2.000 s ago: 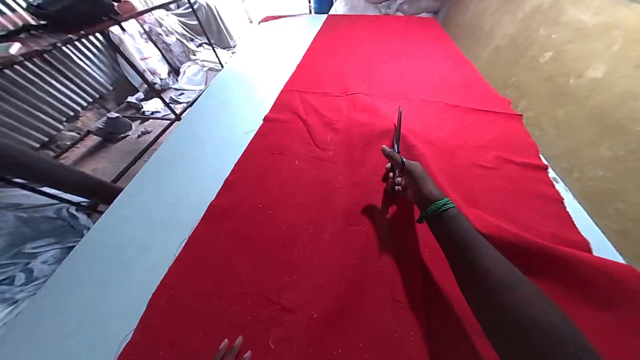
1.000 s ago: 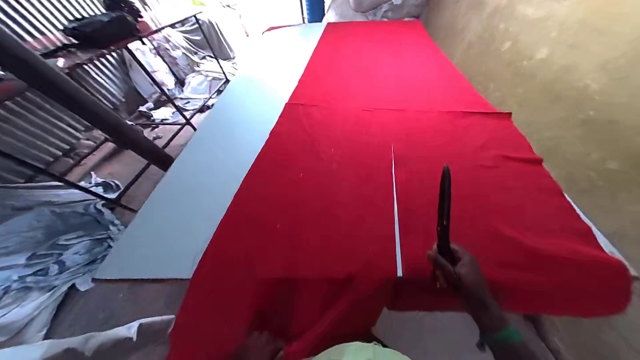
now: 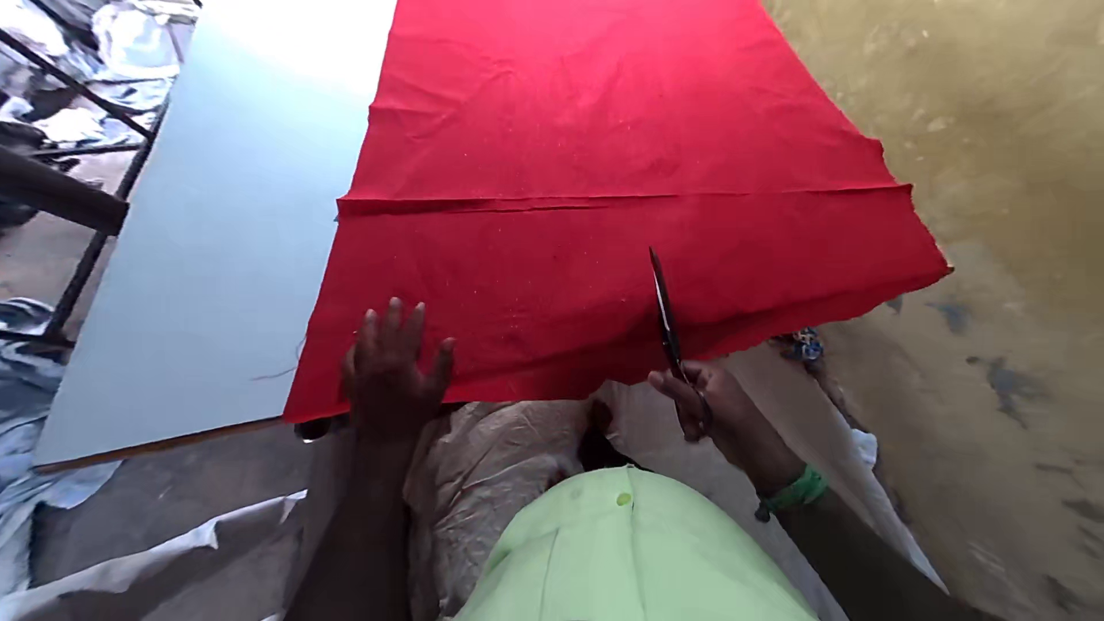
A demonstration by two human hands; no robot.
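Observation:
Red fabric [image 3: 535, 276] lies over the table, with a raised crosswise fold and a near edge that hangs loosely toward me. My left hand [image 3: 395, 371] rests on the fabric near its lower left corner, fingers spread, holding nothing. At the right, my right hand [image 3: 703, 401] grips a pair of dark scissors [image 3: 666, 315] by the handles, the blades pointing up and away over the fabric. Whether the blades touch the cloth I cannot tell.
A pale blue tabletop [image 3: 216, 241] shows to the left of the fabric. A yellowish wall [image 3: 992, 216] stands on the right. Metal rack bars [image 3: 60, 194] and heaped cloth [image 3: 138, 39] are at the left. Crumpled sheeting [image 3: 500, 483] lies below the near edge.
The slit seen in the fabric a second ago no longer shows. My left hand has come to lie flat with spread fingers on the cloth. The view has shifted down toward the near edge.

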